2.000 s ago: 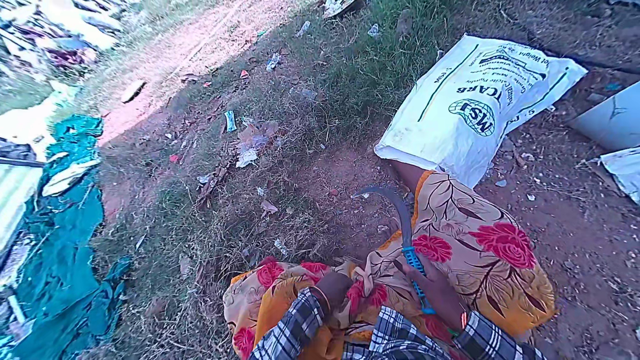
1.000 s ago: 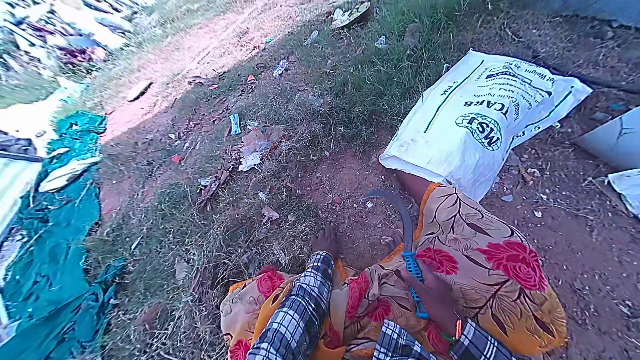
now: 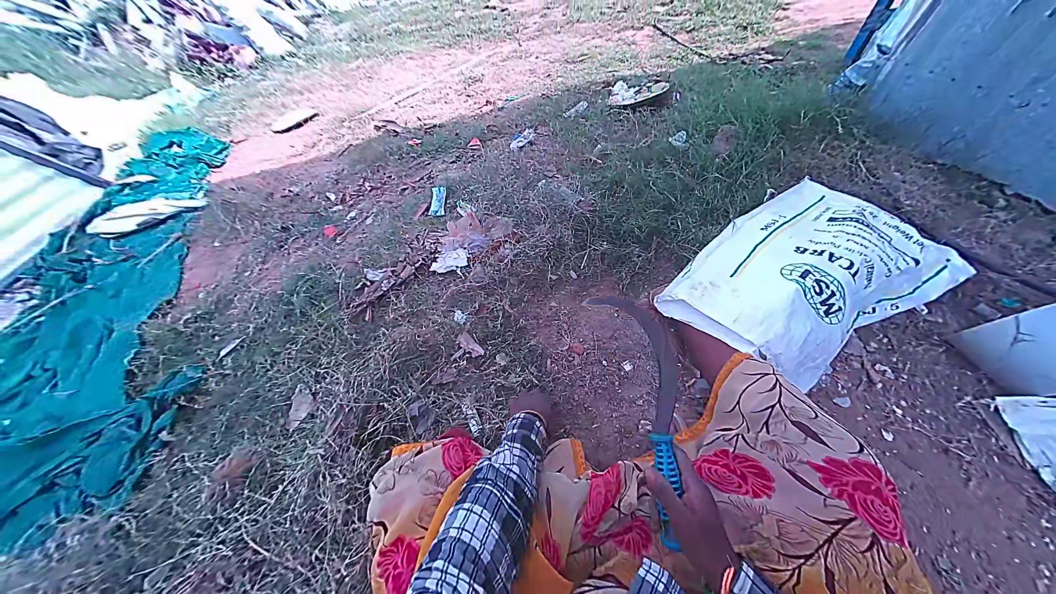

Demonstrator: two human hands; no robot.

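My right hand [image 3: 695,518] is closed around the blue wrapped handle of a sickle [image 3: 657,355]. Its curved dark blade points up and bends left over bare soil. At the end of a checked sleeve, my left hand [image 3: 532,404] reaches down by the hem of the floral cloth [image 3: 825,495] over my legs; only a small dark part of it shows, and its fingers cannot be made out. A white woven sack [image 3: 792,272] with printing lies beyond my right knee, against my lower leg.
Dry grass [image 3: 289,437] and litter spread ahead and to the left. Green netting [image 3: 82,355] runs along the left side. A grey wall [image 3: 973,99] stands at the upper right, with a pale sheet or panel [image 3: 1015,351] below it. A shallow dish [image 3: 639,93] sits in the grass.
My left hand has moved from the cloth in my lap, where it was two seconds ago, forward to the ground side of the hem. The sickle stays in my right hand. The view has tilted up.
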